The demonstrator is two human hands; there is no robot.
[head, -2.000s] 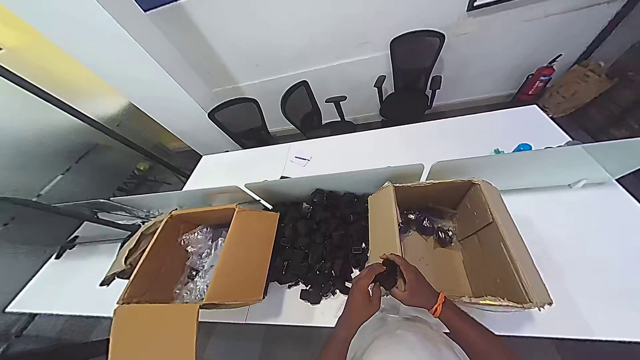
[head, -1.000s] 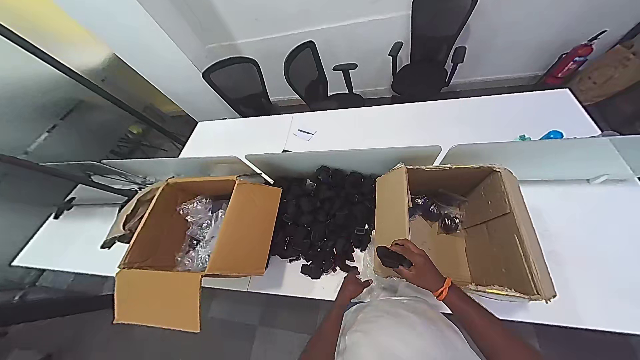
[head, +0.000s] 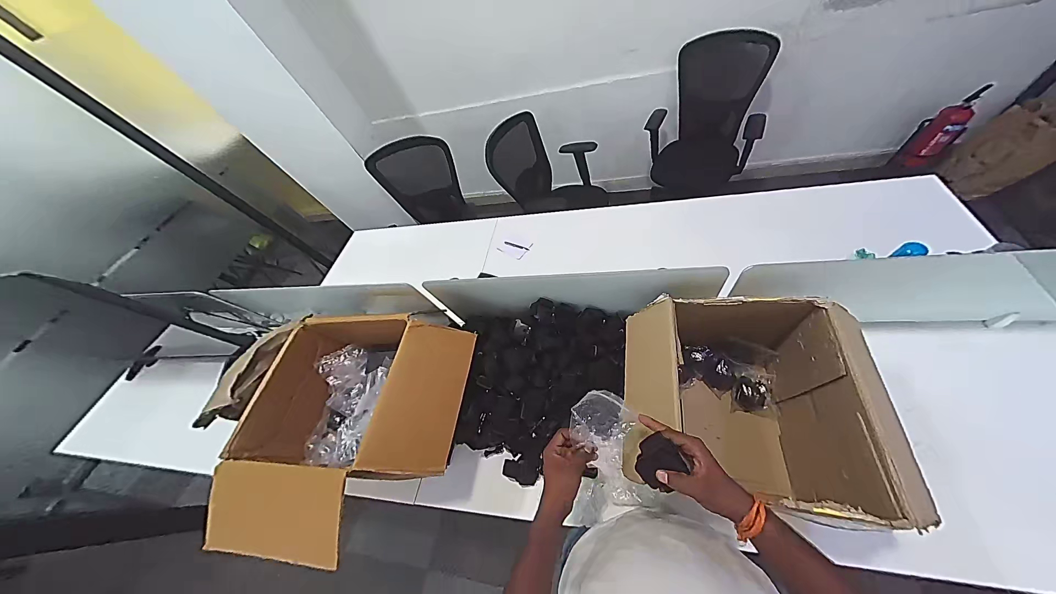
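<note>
My left hand [head: 568,462] pinches the edge of a clear plastic bag [head: 606,421] in front of the table's near edge. In my right hand [head: 701,474], which wears an orange wrist band, is a small black item [head: 660,462] whose exact kind I cannot tell; it is beside the bag. Behind my left hand lies a heap of similar black items [head: 544,363]. An open cardboard box [head: 858,421] at the right holds several dark items in clear bags [head: 726,375]. The open cardboard box [head: 417,400] at the left holds crumpled clear plastic bags [head: 351,400].
A low frosted divider [head: 577,293] runs behind the heap. Beyond it, a white table [head: 627,235] bears a paper with a pen [head: 516,247] and a blue item [head: 910,249]. Black mesh chairs [head: 726,99] and a red fire extinguisher [head: 940,132] stand near the wall.
Two seconds ago both hands were together at a black item. Now they are apart, my left hand raised with the clear bag and my right hand holding the black item.
</note>
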